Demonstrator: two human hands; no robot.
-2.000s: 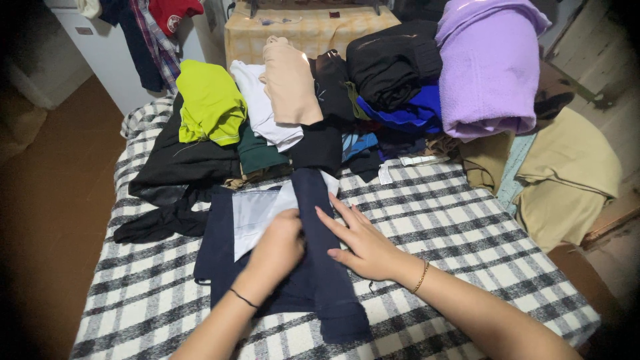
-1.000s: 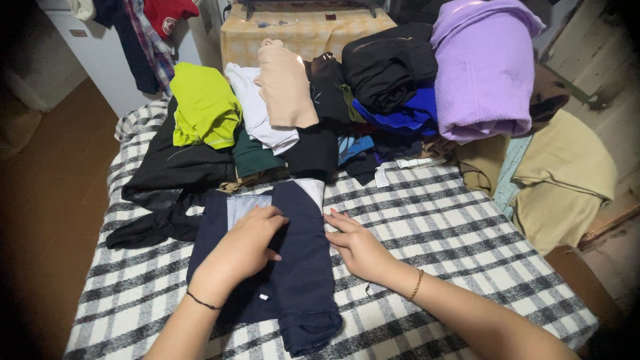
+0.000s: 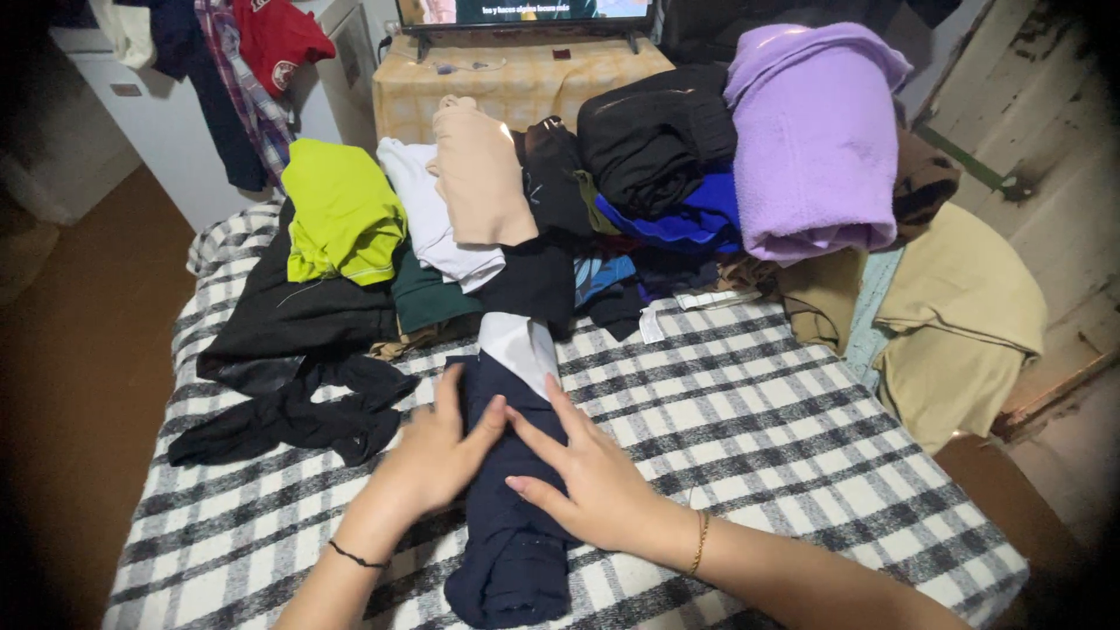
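Observation:
A navy garment lies folded into a long narrow strip on the checked blanket, a piece of white lining showing at its far end. My left hand touches the strip's left edge with thumb and forefinger spread. From the right, my right hand rests on the navy cloth, its fingers apart. The thumb of my left hand and a fingertip of my right meet or nearly meet over the middle. Neither hand grips the cloth.
Behind are a lime green garment, a white one, a beige one, a rolled black one and a rolled lilac fleece. A black garment lies left. Khaki cloth hangs over a chair or rail at right.
The navy garment has gone from a wider spread to a narrower strip, its left part now folded in. Both hands are now close together over it.

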